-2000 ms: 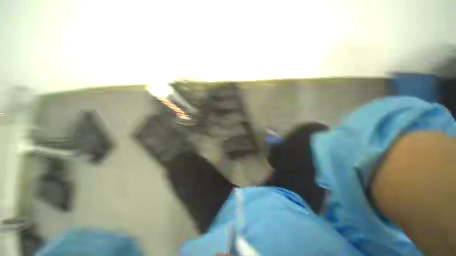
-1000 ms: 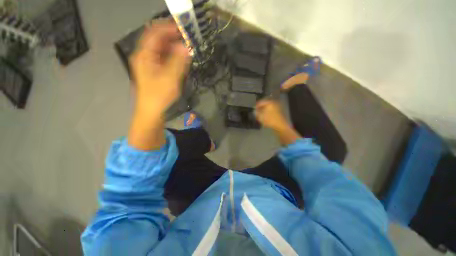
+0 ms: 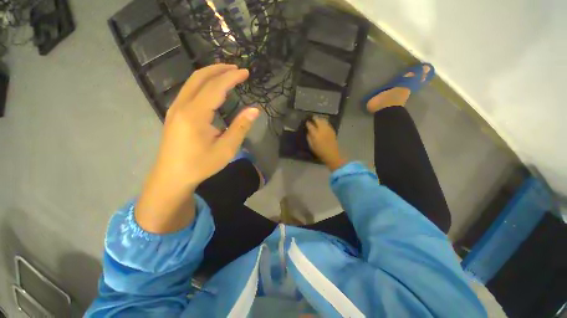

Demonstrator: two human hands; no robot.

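Note:
My left hand (image 3: 202,121) is raised in front of me with thumb and fingers apart, and it holds nothing. My right hand (image 3: 321,136) reaches down to the near end of the right device tray (image 3: 360,40). Its fingertips are at a dark device there; whether they grip it cannot be told. Flat dark devices (image 3: 318,99) lie in a row in this tray. The left device tray (image 3: 124,46) holds several more. Thin black cables (image 3: 264,81) lie tangled between the trays, beside a power strip (image 3: 222,22) with glowing lights.
A white wall (image 3: 472,62) runs along the right. A blue hand trolley platform (image 3: 507,230) stands at the lower right. More trays (image 3: 53,28) and cables lie at the upper left. A metal frame (image 3: 40,286) is at the lower left. My legs and blue sandals flank the right tray.
The view has turned from a blurred look toward the wall down to the floor. Since one second ago, my left hand has moved down away from the power strip. My right hand stays at the right tray.

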